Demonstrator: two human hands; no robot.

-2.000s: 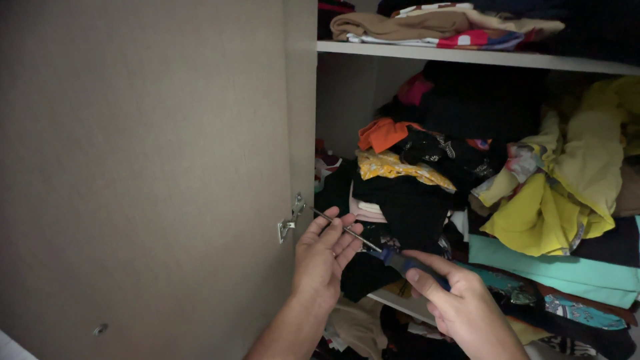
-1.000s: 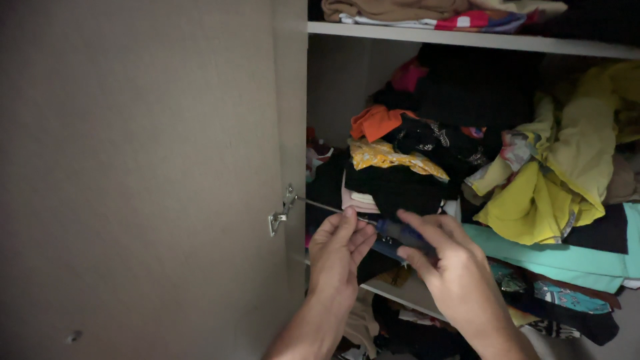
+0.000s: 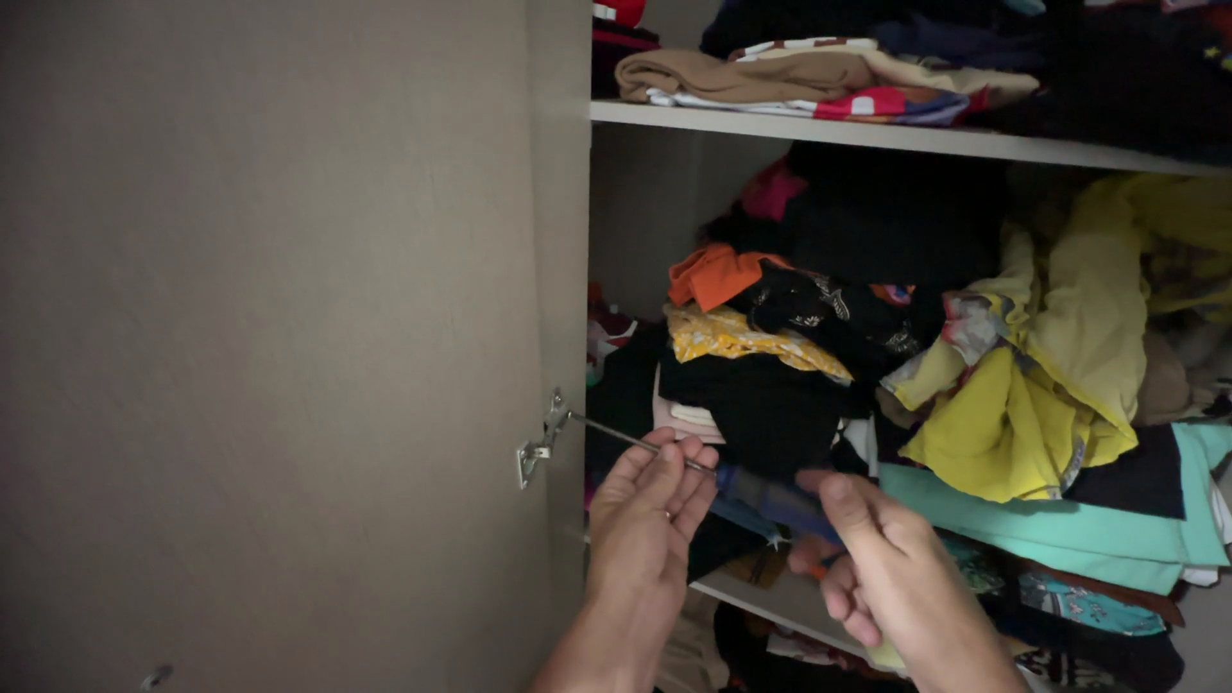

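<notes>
A screwdriver with a blue handle [image 3: 775, 500] slants up and left, its tip at the metal cabinet hinge [image 3: 555, 414] on the side panel beside the door. My left hand [image 3: 650, 500] pinches the thin steel shaft between thumb and fingers and wears a ring. At the handle's rear, my right hand [image 3: 881, 558] has its thumb and fingers apart, near or lightly touching the handle; the handle is blurred, so contact is unclear. The hinge's other plate is fixed to the cabinet door [image 3: 289, 337]. The screw under the tip is too small to make out.
Piled clothes fill the shelves to the right, among them a yellow garment [image 3: 1020, 423], an orange one [image 3: 714, 276] and a mint-green cloth [image 3: 1039, 510]. The upper shelf edge [image 3: 866, 131] crosses above my hands. Another small metal fitting [image 3: 156, 677] is low on the door.
My right hand was closed around the screwdriver handle two seconds ago; its fingers have since loosened and spread. My left hand stays on the shaft, and the tip remains at the hinge.
</notes>
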